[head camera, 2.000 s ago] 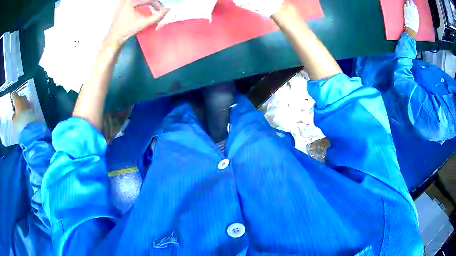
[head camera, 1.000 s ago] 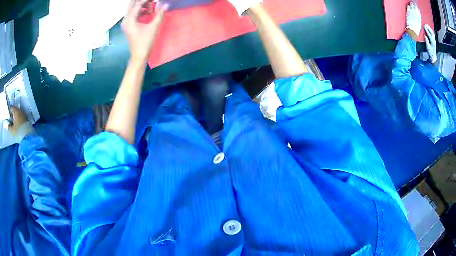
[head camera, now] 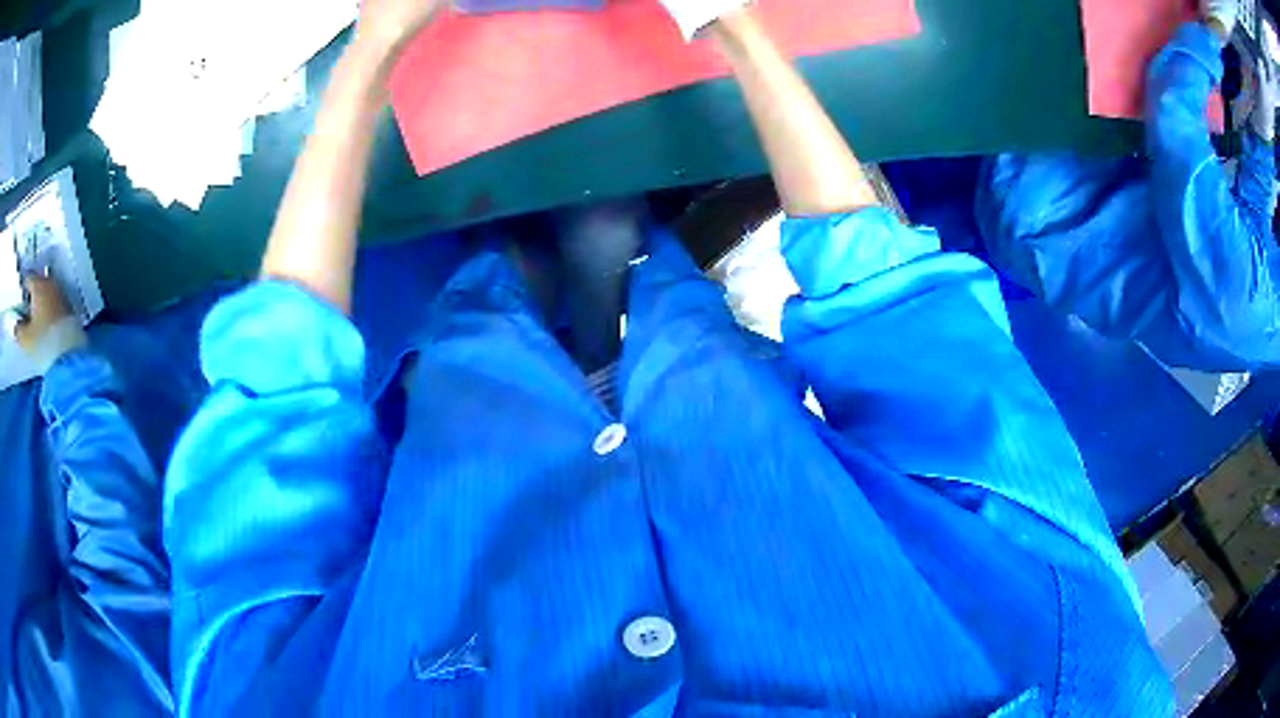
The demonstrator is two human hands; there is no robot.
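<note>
A dark blue-grey flat device (head camera: 531,4) lies at the top edge over the red-pink mat (head camera: 618,70), mostly cut off by the picture's edge. My left hand (head camera: 399,14), bare, is at the device's left side; its fingers are cut off by the top edge. My right hand (head camera: 702,11), in a white glove, is at the right of the device, also cut off at the top. Whether either hand grips the device cannot be told.
A fanned pile of white sheets (head camera: 197,84) lies left of the mat on the dark green bench (head camera: 330,133). A neighbour's hand (head camera: 49,312) touches a white printed box at far left. Another person's sleeve (head camera: 1179,98) is at right. Crumpled white material (head camera: 758,281) shows below the bench edge.
The white sheet that was between my hands is no longer in view; the dark device shows there. Since a second ago my left hand has moved up, partly out of the picture. The right neighbour has reached farther up.
</note>
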